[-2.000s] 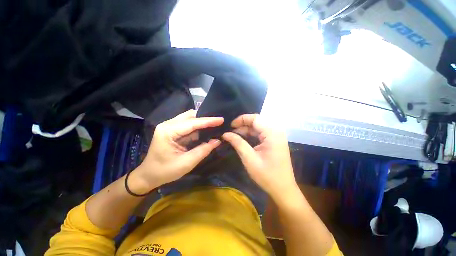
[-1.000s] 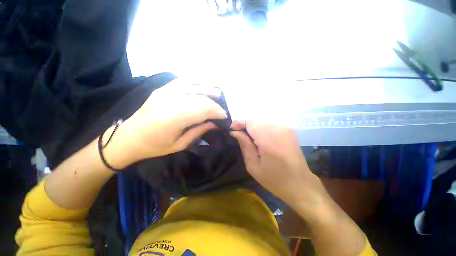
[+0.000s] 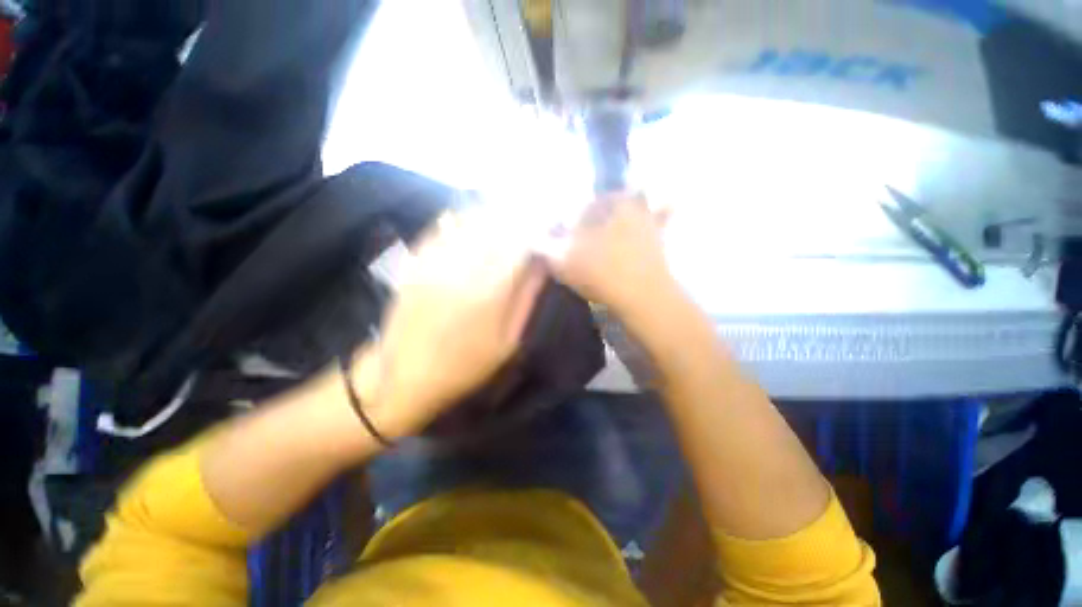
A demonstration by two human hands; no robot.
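The black garment (image 3: pixel 267 255) covers the left of the table, and part of it hangs at the front edge under my hands. My left hand (image 3: pixel 457 314) is blurred and lies over the cloth, its fingers in the glare. My right hand (image 3: pixel 617 249) is just in front of the machine's needle area (image 3: pixel 609 148), fingers bent at the cloth's edge. Glare and blur hide the fingertips, the needle and the exact grip of both hands. The sewing machine head (image 3: pixel 819 71) with blue lettering spans the top right.
Green and dark thread snips (image 3: pixel 935 240) lie at the right on the white table. A printed ruler (image 3: pixel 819 342) runs along the front table edge (image 3: pixel 878 377). Small metal parts (image 3: pixel 1018 237) and a dark looped object (image 3: pixel 1071 338) are at the far right.
Both hands have moved from the front edge up towards the needle area with the cloth. The view has shifted, so more of the machine head shows. Earlier, both hands pinched the cloth near my lap.
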